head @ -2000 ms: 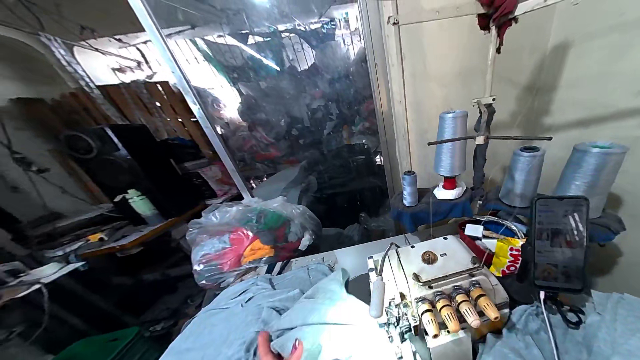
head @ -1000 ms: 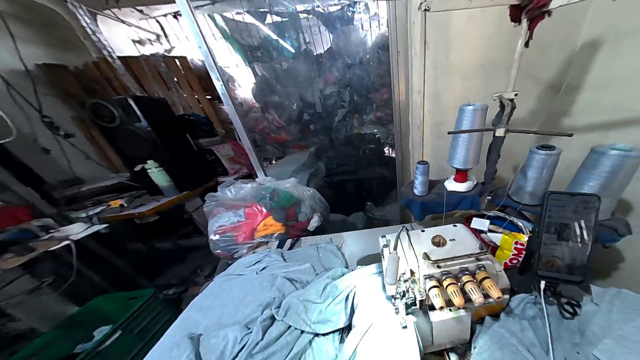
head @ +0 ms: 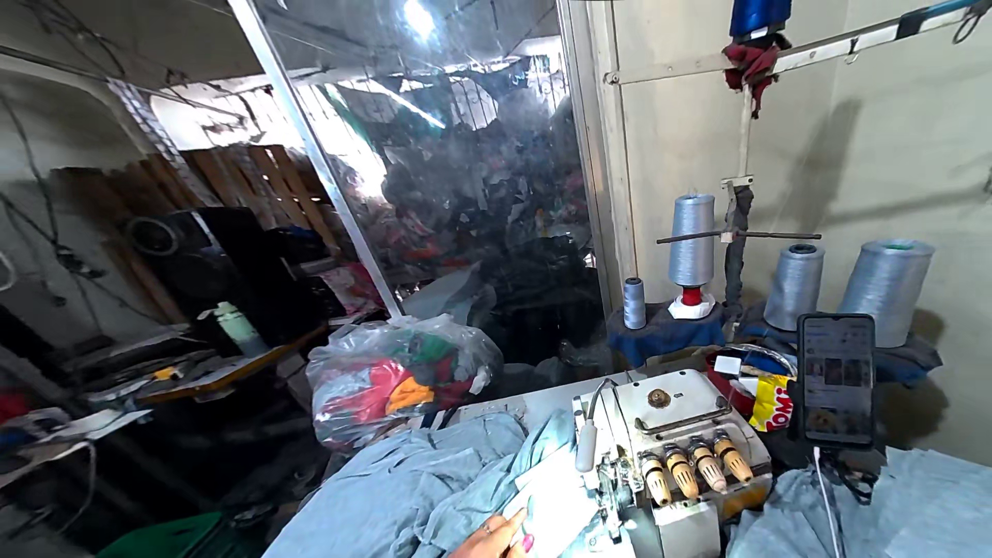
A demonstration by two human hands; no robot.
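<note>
An overlock sewing machine (head: 682,434) stands at the lower middle right, its lamp lighting the cloth beside the needle area. Light blue cloth (head: 403,480) lies in loose folds left of it, and a brightly lit part reaches up to the presser foot area. At the bottom edge my left hand (head: 496,539), with a ring and pink nails, touches this cloth just left of the machine. Its fingertips are on the fabric; most of the hand is cut off, so its grip is unclear. My right hand is out of view.
Behind the cloth sits a clear plastic bag (head: 399,380) of coloured scraps. Thread cones (head: 798,287) stand behind the machine, near a phone (head: 837,380) with a cable. More light blue cloth (head: 922,504) lies at right. A green crate (head: 167,539) is low at left.
My left hand, out of view one second ago, is back at the bottom edge on the cloth. The cloth beside the machine has shifted, with a brightly lit part now at the presser foot area.
</note>
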